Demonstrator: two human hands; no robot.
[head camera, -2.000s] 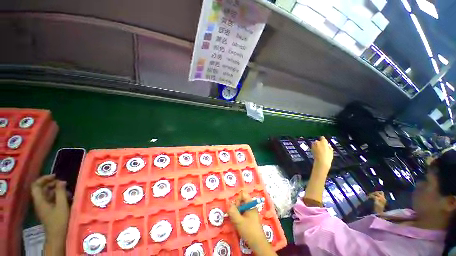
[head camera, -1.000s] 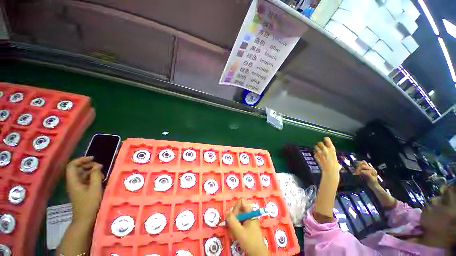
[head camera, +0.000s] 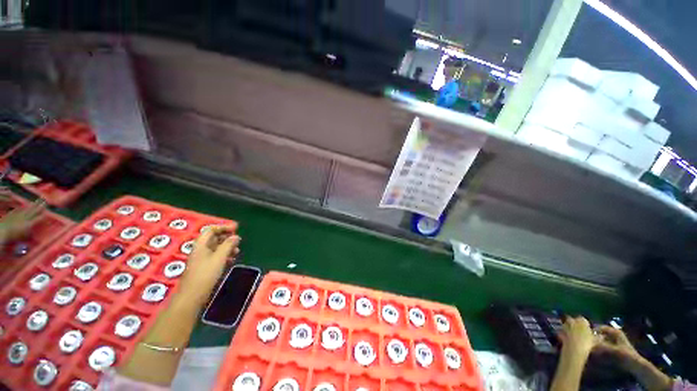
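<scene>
My left hand (head camera: 215, 248) is over the back right corner of the left coral-red tray (head camera: 168, 210), fingers curled near the discs there; whether it holds one cannot be told. This tray holds rows of silver-white ringed discs (head camera: 153, 292), one per pocket; one unit (head camera: 113, 251) looks dark. The working coral-red tray (head camera: 351, 284) lies in front, its near part cut off by the lower edge, with more silver discs (head camera: 302, 335). My right hand and the teal marker pen are not in view.
A smartphone (head camera: 232, 296) lies between the trays, a white sheet (head camera: 200, 366) nearer me. Clear plastic film (head camera: 500, 372) is right of the working tray. A coworker's hands (head camera: 592, 337) are over a black tray (head camera: 535, 328). Another hand (head camera: 21, 221) and a red tray (head camera: 92, 179) are far left.
The view has swung left. My left hand has moved from beside the phone to the left tray's back right corner. My right hand and the pen have left the picture.
</scene>
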